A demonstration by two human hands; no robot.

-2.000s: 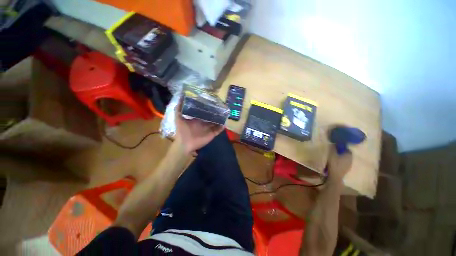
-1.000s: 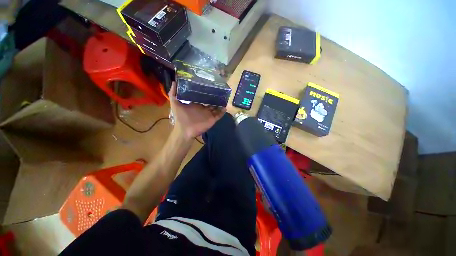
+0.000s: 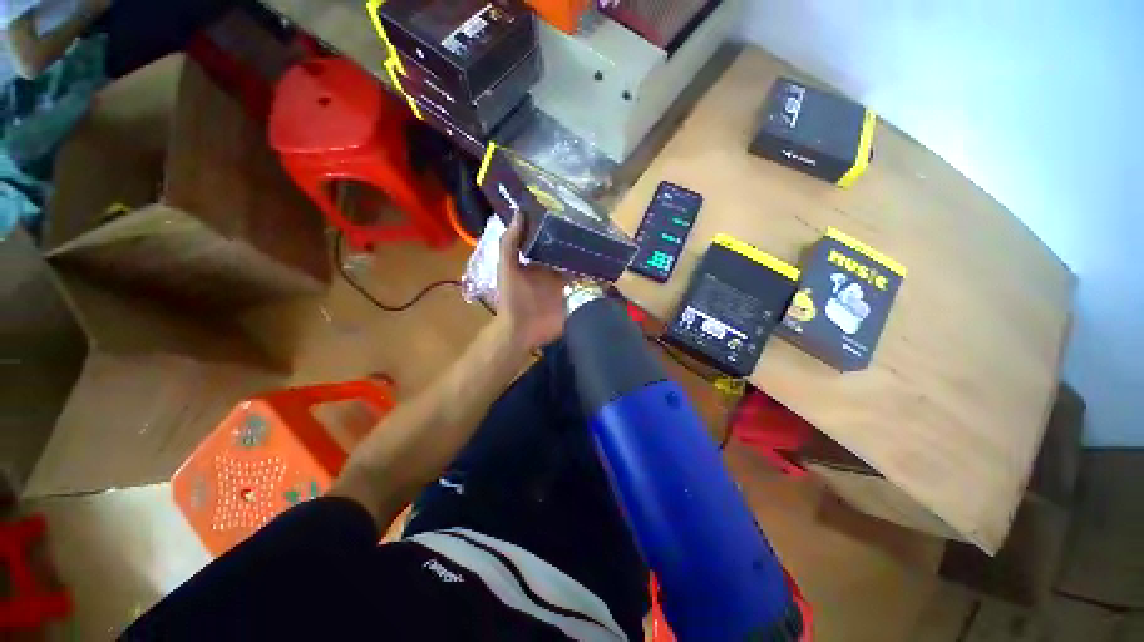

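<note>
My left hand (image 3: pixel 533 301) holds a black retail box (image 3: pixel 571 242) with a yellow edge from below, in front of the table. Clear shrink film shows as glare on the box. The blue heat gun (image 3: pixel 677 470) is in front of me, its metal nozzle close under the box and beside my left hand. My right hand is not visible; the gun's handle is hidden too. Crumpled clear film (image 3: pixel 482 261) hangs beside my left hand.
On the wooden table (image 3: pixel 953 376) are a smartphone (image 3: pixel 666 232), two boxes lying flat (image 3: pixel 731 307) (image 3: pixel 843 301) and one farther back (image 3: pixel 813 129). Stacked boxes (image 3: pixel 464 57) stand by the machine (image 3: pixel 615 88). Red stool (image 3: pixel 320 119), orange stool (image 3: pixel 251 470) and cartons (image 3: pixel 151 301) are left.
The heat gun came from the table's right side to below the held box, its nozzle now nearer my left hand. The box has turned, showing its yellow edge. My right hand has left view.
</note>
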